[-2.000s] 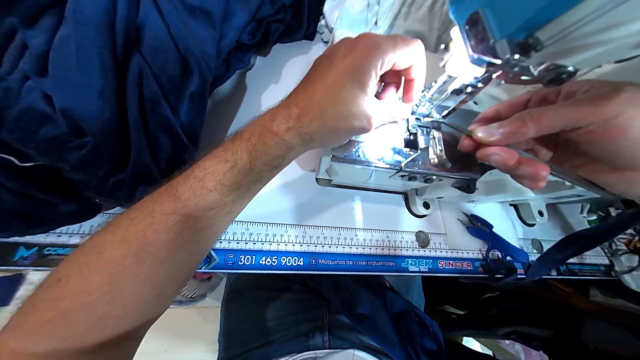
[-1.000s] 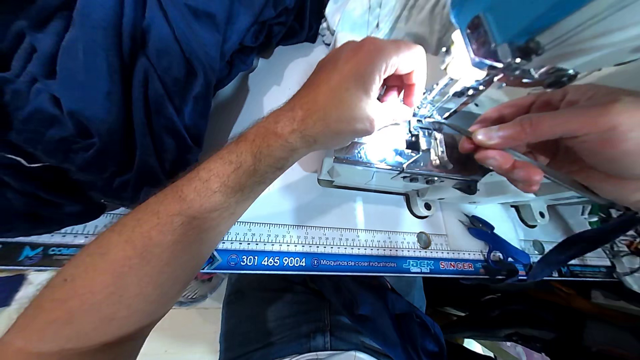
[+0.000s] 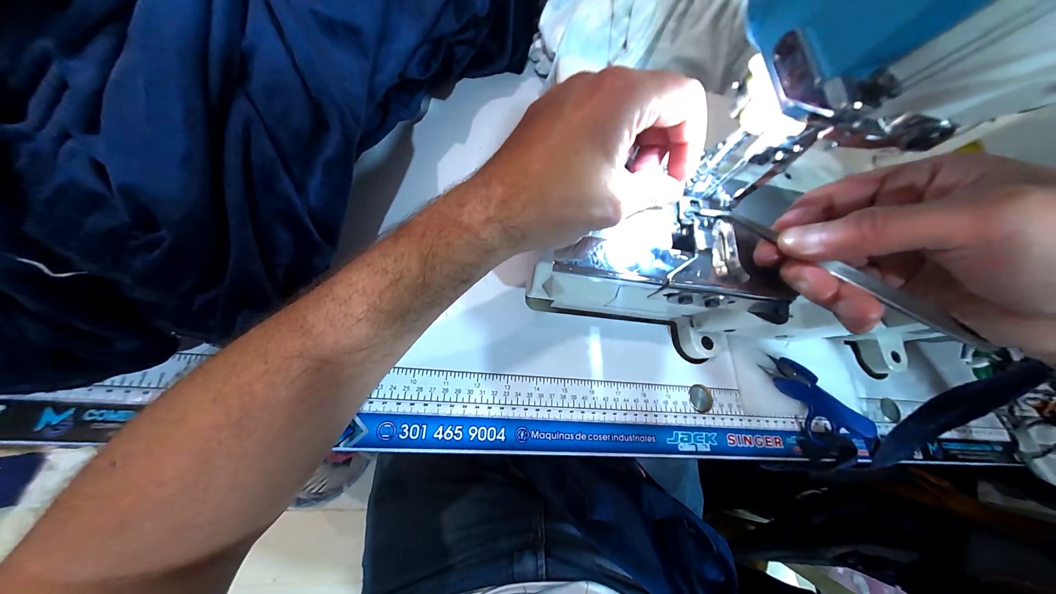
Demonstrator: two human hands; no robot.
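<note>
My left hand (image 3: 594, 148) is bent over the left side of an industrial sewing machine's bed (image 3: 610, 293), its fingertips close to the needle area. Glare from the machine's lamp hides what, if anything, those fingertips pinch. From the right, my right hand (image 3: 924, 239) grips metal tweezers (image 3: 895, 301) between thumb and fingers. Their thin tip points left and reaches the presser foot area (image 3: 701, 210). Above the hands is the machine's blue and white head (image 3: 858, 33), with shiny metal parts below it.
Dark blue fabric (image 3: 206, 140) is heaped on the left of the white table (image 3: 487, 346). A printed ruler strip (image 3: 528, 396) runs along the front edge. Blue-handled thread snips (image 3: 813, 404) lie at the right front, beside a dark blue fabric strip (image 3: 957, 412). Pale cloth (image 3: 643, 33) lies behind.
</note>
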